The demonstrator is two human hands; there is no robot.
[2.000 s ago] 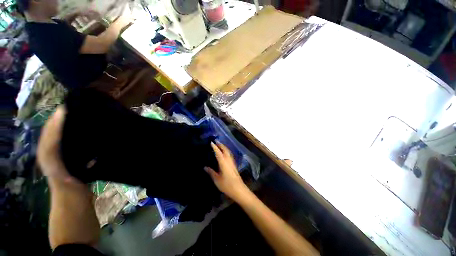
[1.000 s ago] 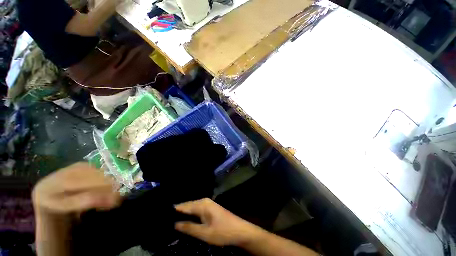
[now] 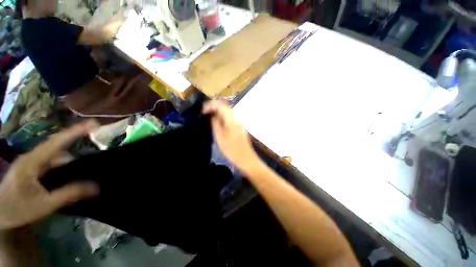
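A black garment piece [image 3: 151, 182] is stretched between my two bare hands, over the baskets at the left of the table. My left hand [image 3: 47, 182] is blurred and holds its left end, with thumb and fingers around the cloth. My right hand [image 3: 227, 128] pinches its upper right corner near the table's left edge. The lower part of the cloth hangs down. The white sewing table [image 3: 323, 104] is at right, with the blurred needle end of a sewing machine [image 3: 404, 146] on it.
A smartphone [image 3: 432, 182], black cloth [image 3: 463, 187] and thread snips [image 3: 461, 244] lie at right. Brown cardboard [image 3: 229, 57] lies at the table's far left end. Another machine [image 3: 182, 26] and a person in black [image 3: 57, 55] are at upper left. A blue basket [image 3: 229, 187] is partly hidden.
The cloth has come up from over the baskets and is spread out. My right hand has moved up towards the table edge; my left hand has moved left. The view has shifted.
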